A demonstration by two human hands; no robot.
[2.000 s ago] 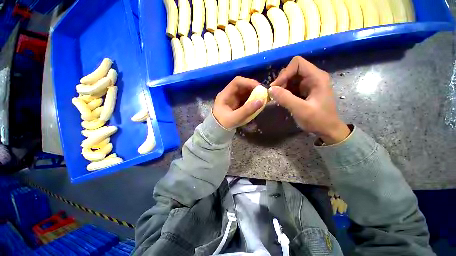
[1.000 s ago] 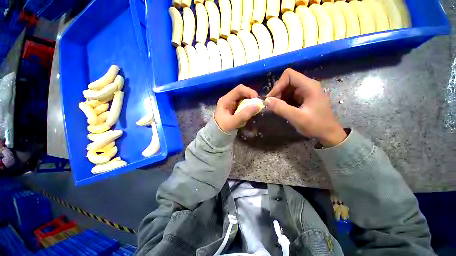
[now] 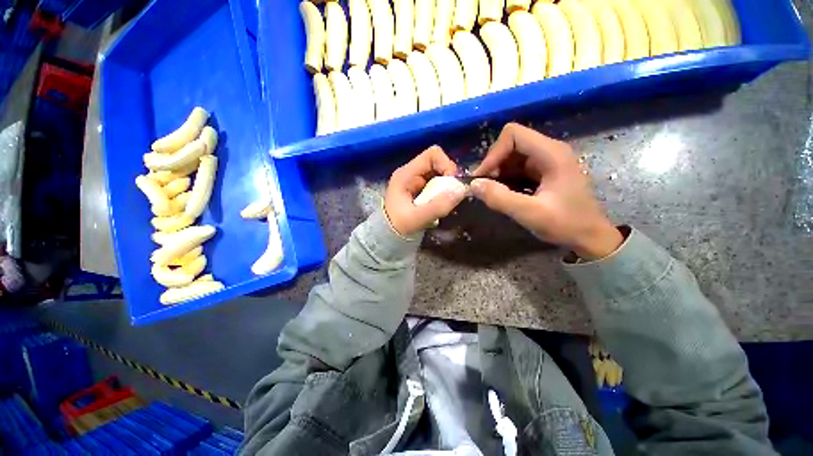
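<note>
My left hand holds a pale cream banana piece in front of me, above the table. My right hand meets it at the piece's narrow end, thumb and forefinger pinched. A small dark thing shows between the fingertips there; I cannot tell whether it is a tool or the piece's tip. The blue row tray beyond my hands holds banana pieces in two rows. The blue loose tray at left holds a loose heap of pieces, with a few lying apart at its right side.
Small crumbs lie on the speckled tabletop around my hands. Clear crinkled plastic is at the right edge. At lower left are stacked blue crates, a red crate and a yellow-black floor stripe. Some pale pieces show below the table edge.
The banana piece has turned in my left hand and its visible part is shorter than two seconds ago. My right hand has shifted slightly down and stays at the piece's end.
</note>
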